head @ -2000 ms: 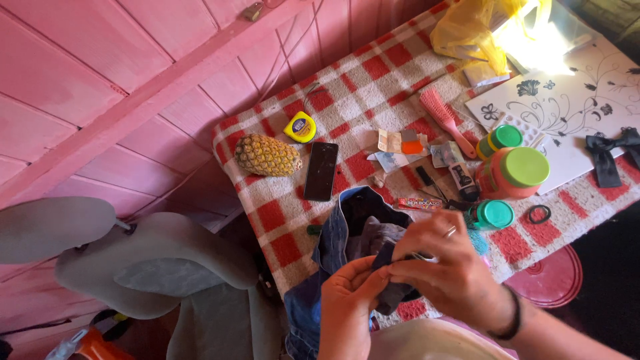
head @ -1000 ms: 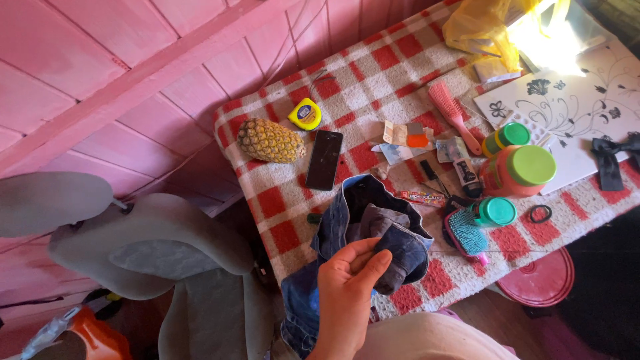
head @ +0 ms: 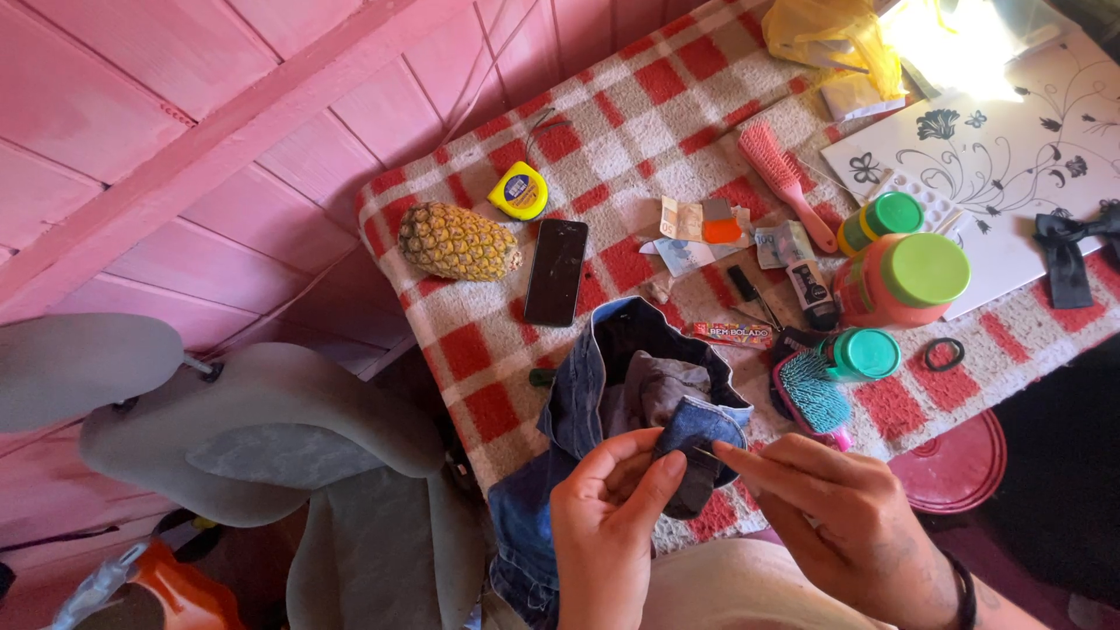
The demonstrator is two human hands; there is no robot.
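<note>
A pair of blue denim jeans (head: 573,398) lies at the table's near edge, one part hanging down, with grey cloth showing inside its opening. My left hand (head: 617,499) pinches a folded flap of the denim between thumb and fingers. At the flap's right side, my right hand (head: 831,503) holds a thin, shiny, needle-like thing (head: 707,452) between its fingertips; whether there is thread on it cannot be told. Dark cloth hangs below the flap. Just right of the jeans lies a teal-bristled brush (head: 814,392).
On the checked tablecloth (head: 490,350) are a pineapple (head: 458,243), a tape measure (head: 519,191), a smartphone (head: 556,273), banknotes (head: 682,219), a pink hairbrush (head: 783,182), a large lidded jar (head: 901,280) and a teal-lidded jar (head: 862,354). A grey seat (head: 367,525) stands at left.
My right hand, out of view one second ago, is back beside the denim flap. My left hand still holds the cloth.
</note>
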